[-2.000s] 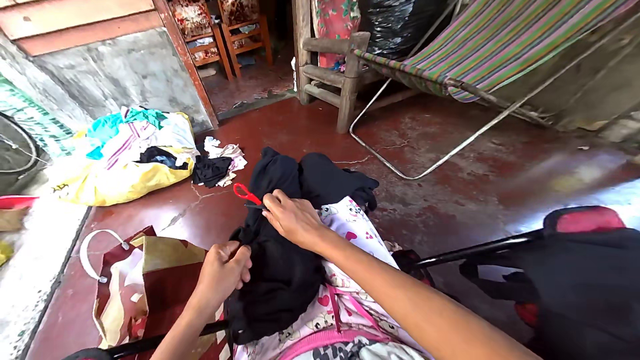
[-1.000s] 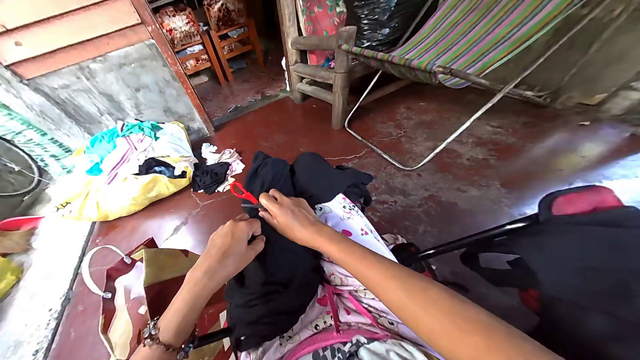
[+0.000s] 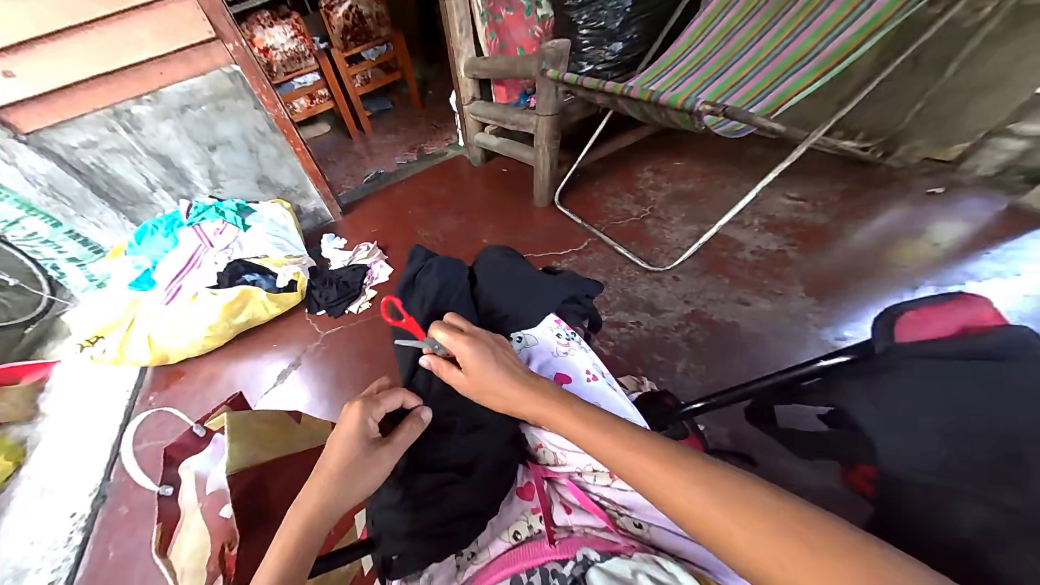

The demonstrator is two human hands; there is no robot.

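Observation:
Black cloth [image 3: 455, 479] lies over my lap, on top of printed pink-and-white trousers [image 3: 601, 390]. My right hand [image 3: 471, 361] holds small scissors with red handles [image 3: 404, 317] above the cloth; one handle loop points away to the upper left and a blade sticks out to the left. Lower and to the left, my left hand [image 3: 378, 435] has its thumb and forefinger tips close together at the cloth's left edge. Whether something thin is pinched between them cannot be made out.
On the floor at left stands a paper bag [image 3: 276, 463] with a white handle. Beyond it lie a yellow sack [image 3: 203, 325] heaped with clothes and some fabric scraps [image 3: 357, 268]. A striped hammock chair [image 3: 747, 57] on a metal frame is ahead, and a black padded item [image 3: 959, 422] at right.
The scissors now show a blade out to the left of my right hand. My left hand has moved down, away from my right hand; earlier the two were closer together.

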